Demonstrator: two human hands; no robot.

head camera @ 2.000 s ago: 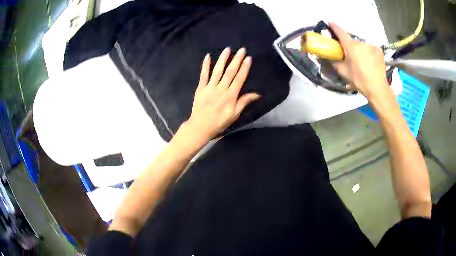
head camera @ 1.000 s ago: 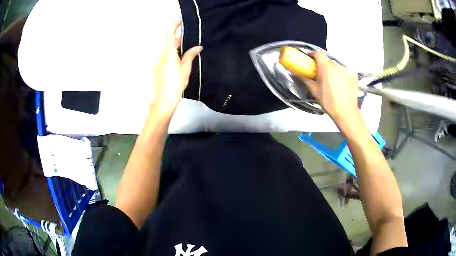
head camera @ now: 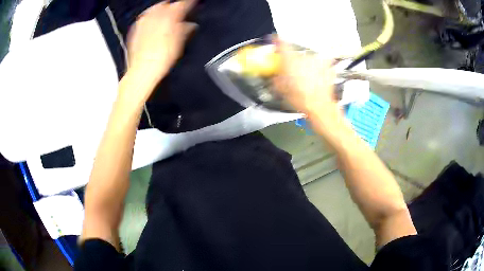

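A black garment (head camera: 212,100) lies on the white pressing board (head camera: 58,100), with a thin light line along its left part and a small white print near its lower edge. My right hand (head camera: 305,77) is blurred and closed around the yellow-orange handle of the steam iron (head camera: 233,74). The iron points left over the right part of the garment; whether its sole touches the cloth is unclear. My left hand (head camera: 159,37) is blurred over the upper left of the garment, fingers towards the far side. Whether it pinches cloth cannot be told.
A white covered tube (head camera: 424,79) and a yellowish hose (head camera: 386,32) run from the iron to the right. A light-blue slotted plastic stool or basket (head camera: 369,119) stands below the board at right. A small black patch (head camera: 58,157) and a printed sheet (head camera: 61,211) are at left.
Since one second ago, my left hand has moved from the garment's left edge further onto the cloth. The view has turned, and the iron shows further left, nearer the garment's middle.
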